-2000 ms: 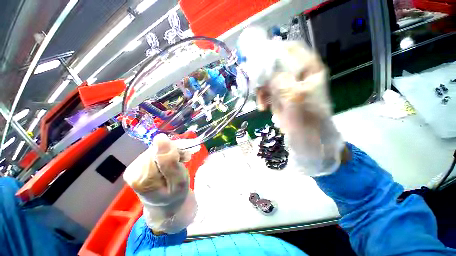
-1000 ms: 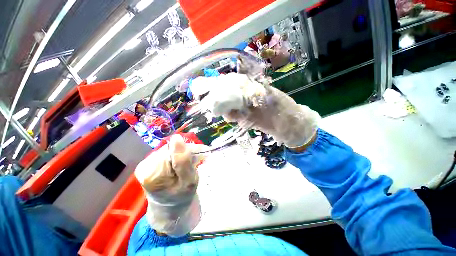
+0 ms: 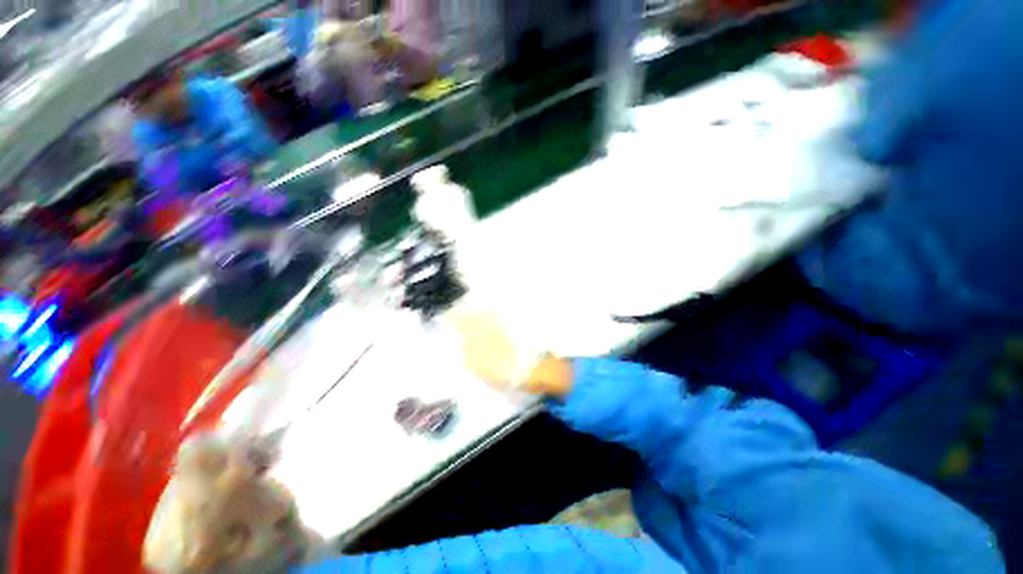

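The picture is blurred. My left hand, gloved, is at the lower left and grips the clear ring frame, whose thin curved rim rises from the fingers over the red bin and the bench. My right hand, gloved, is low over the white bench, just below the heap of dark glossy trim parts; its fingers are too blurred to tell whether it holds anything. A loose pair of dark trim parts lies near the front bench edge, between the hands. A white squeeze bottle stands behind the heap.
A red bin is at the left. A green conveyor runs behind the bench. A black cable lies at the front edge. A person in a blue smock is close at the right, above a blue crate.
The view has swung to the right. My right hand has left the ring and come down to the bench. My left hand has lowered with the ring to the lower left.
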